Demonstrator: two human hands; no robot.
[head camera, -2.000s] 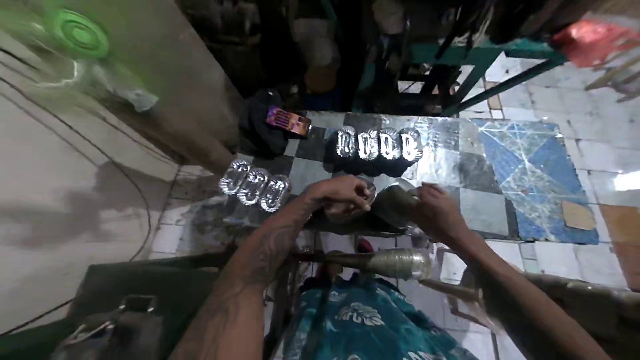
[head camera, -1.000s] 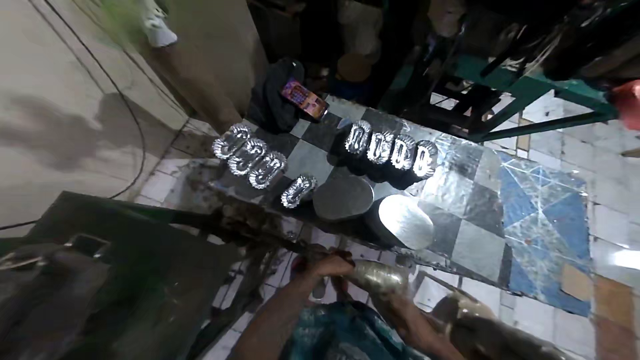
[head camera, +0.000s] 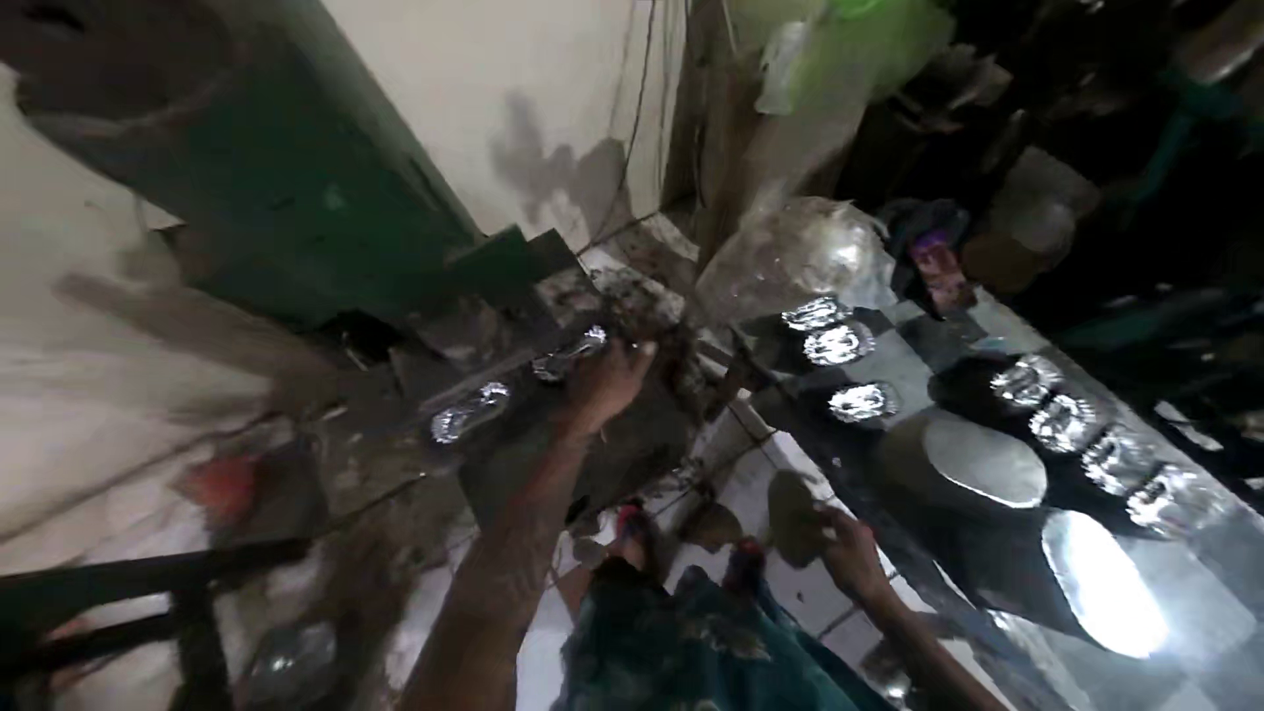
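My left hand (head camera: 610, 380) reaches over a dark machine bed at the left, its fingers at a shiny silvery fluted piece (head camera: 570, 355); blur hides whether they grip it. Another silvery piece (head camera: 470, 412) lies on the same bed, to the left. Low at the right, my right hand (head camera: 851, 555) holds a dull oval plate (head camera: 795, 518) over the floor, beside the checkered tabletop. Two flat oval metal plates, one grey (head camera: 986, 461) and one brightly lit (head camera: 1104, 583), lie on that tabletop. Several silvery fluted pieces (head camera: 862, 402) sit around them.
A green machine housing (head camera: 296, 197) stands at the left against the wall. A clear plastic bag (head camera: 805, 257) and a phone (head camera: 938, 267) are at the tabletop's far end. Tiled floor (head camera: 731, 444) and my feet show between bench and machine. A red thing (head camera: 225, 486) is at lower left.
The view has swung left to the green machine. My left hand has moved out over its bed. A plastic bag now shows at the tabletop's far end.
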